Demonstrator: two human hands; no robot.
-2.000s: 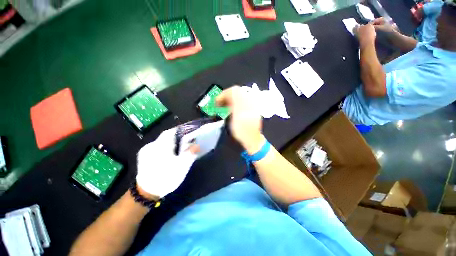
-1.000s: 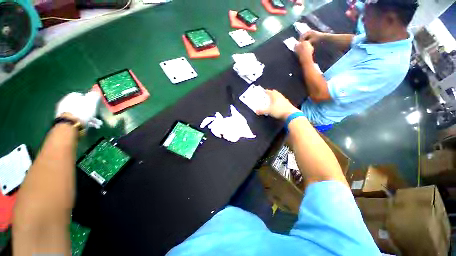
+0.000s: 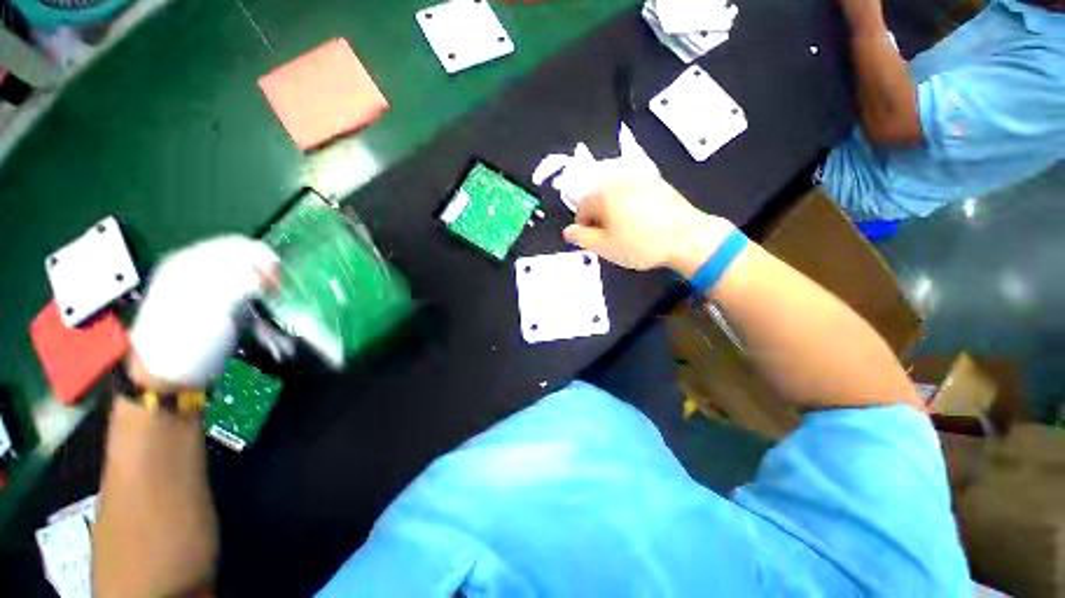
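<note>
My left hand (image 3: 201, 306), in a white glove, holds a black housing with a green circuit board (image 3: 356, 292), motion-blurred, above the mat. It partly overlaps another housing whose dark corner shows behind it. My right hand (image 3: 637, 216) is bare with curled fingers, just above a white cover plate (image 3: 563, 297) lying flat on the mat; its fingertips are partly hidden, and contact with the plate is unclear. A housing with its green board up (image 3: 491, 210) lies left of my right hand. Another board (image 3: 243, 403) lies partly hidden by my left hand.
A crumpled white glove or cloth (image 3: 572, 173) is behind my right hand. The green belt (image 3: 210, 152) carries a bare orange-red pad (image 3: 324, 94) and white-faced pieces. A loose cover (image 3: 698, 112) and a cover stack (image 3: 689, 23) lie farther right. A person (image 3: 993, 117) and a cardboard box (image 3: 841, 269) are at right.
My left hand has lifted the housing off its orange-red pad and brought it over the mat. My right hand has moved back from the far covers; a cover plate now lies before it.
</note>
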